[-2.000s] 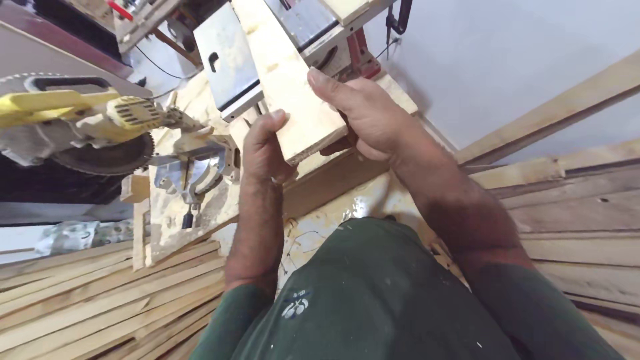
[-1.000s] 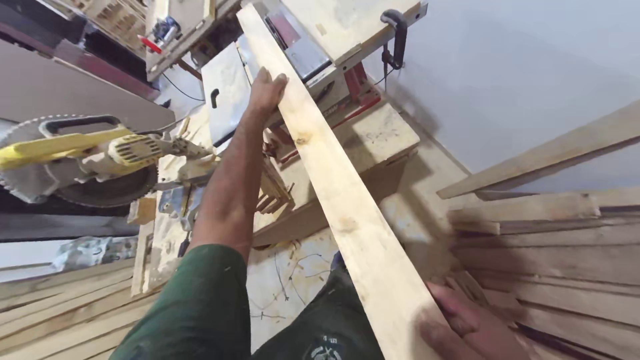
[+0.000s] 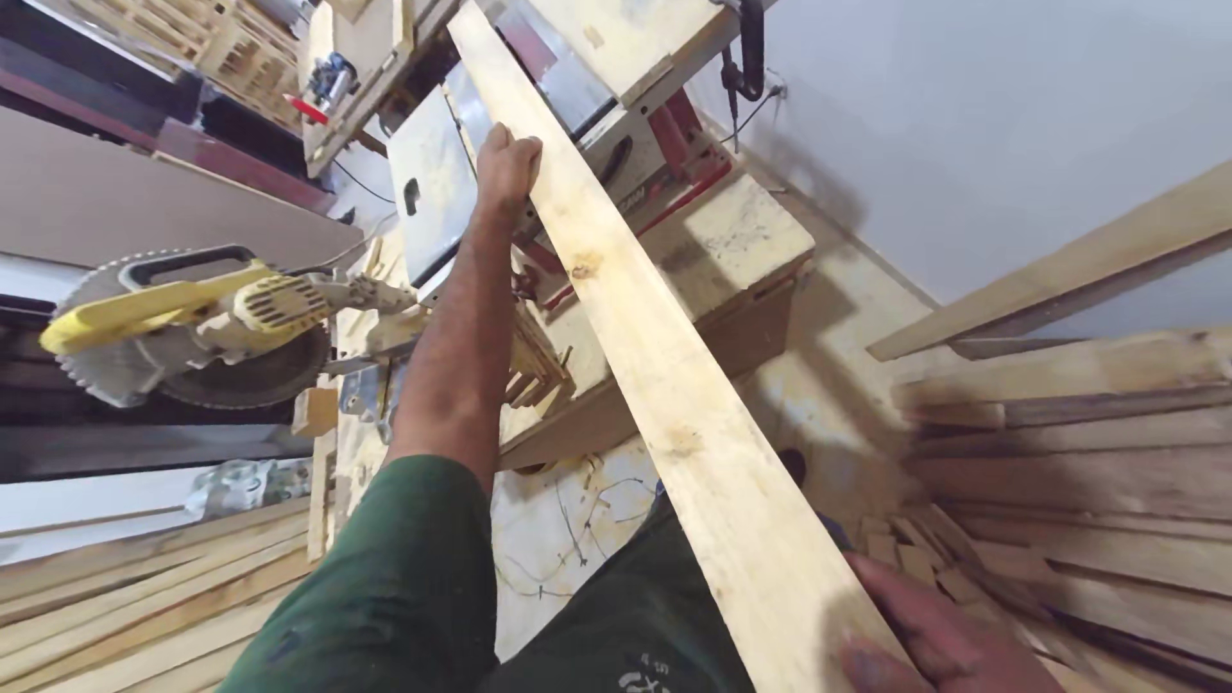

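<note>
A long pale wooden board [image 3: 664,385] runs from the table saw [image 3: 568,82] at the top down to the bottom right. My left hand [image 3: 508,168] grips its left edge near the saw's front, the arm stretched forward. Down at the near end, my right hand [image 3: 934,626] holds the board by its right side, with fingers on the face. The board's far part lies over the saw's metal top; its near end is cut off by the bottom of the view. Two knots show on the board's face.
A yellow miter saw [image 3: 212,318] stands at the left. Wooden boards are stacked at the lower left [image 3: 164,597] and right [image 3: 1107,462]. A black clamp [image 3: 749,48] is on the table edge. Wood offcuts [image 3: 539,356] lie below the saw. A plank [image 3: 1059,260] leans by the wall.
Both hands were close together at the board's near end two seconds ago. Now they are far apart, with the left one forward, and far more of the board shows on my side of the saw.
</note>
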